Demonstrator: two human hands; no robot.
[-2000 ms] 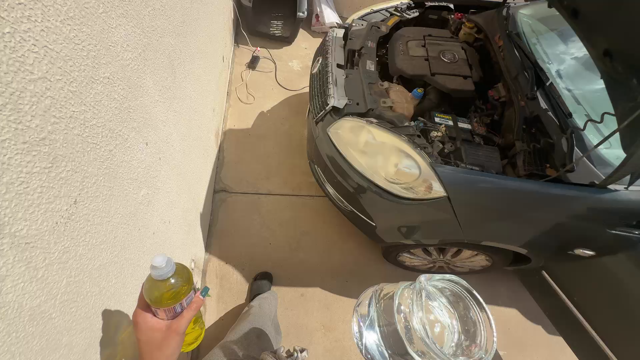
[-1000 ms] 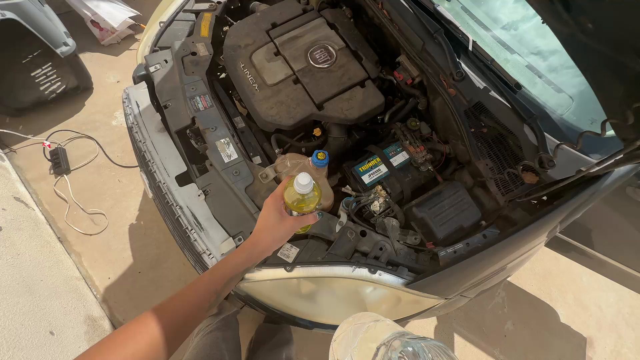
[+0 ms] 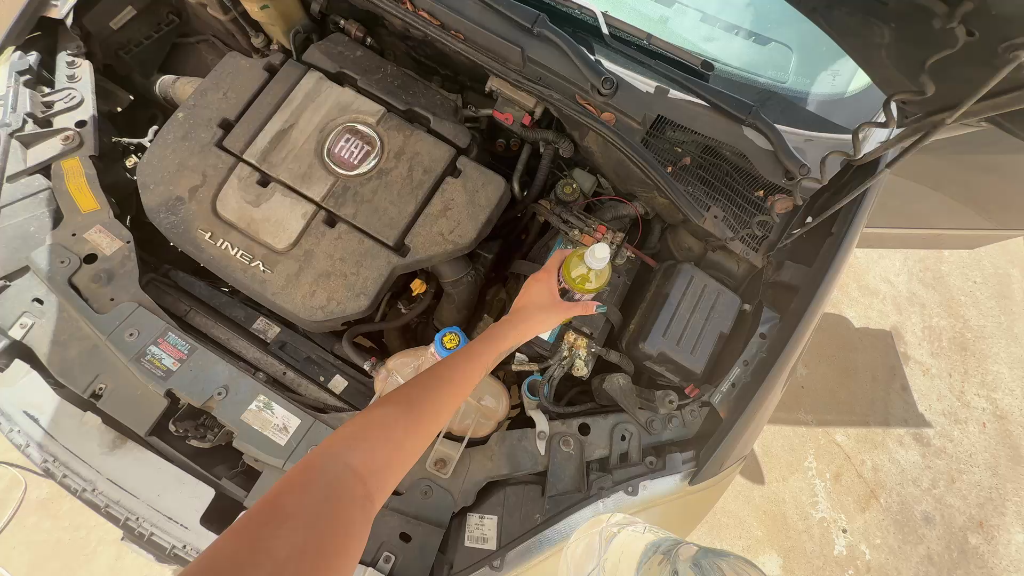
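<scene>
My left hand (image 3: 546, 302) is closed around a clear plastic bottle (image 3: 585, 274) of yellow-green liquid with a white cap. The bottle is upright over the car battery (image 3: 596, 322), whose top it partly hides; whether it rests there I cannot tell. My forearm crosses the coolant expansion tank (image 3: 480, 404), which has a blue cap (image 3: 450, 342). At the bottom edge shows part of a clear container (image 3: 656, 552). My right hand is out of view.
A dusty Fiat engine cover (image 3: 320, 184) lies left of the battery, and a black box with a ribbed lid (image 3: 684, 316) right of it. The raised hood (image 3: 880, 40) and its prop rod (image 3: 904, 152) are at the upper right. The front fender edge (image 3: 792, 352) bounds the bay.
The bottle in my left hand has moved from beside the car, past the expansion tank, to over the battery. The view has moved in over the engine bay.
</scene>
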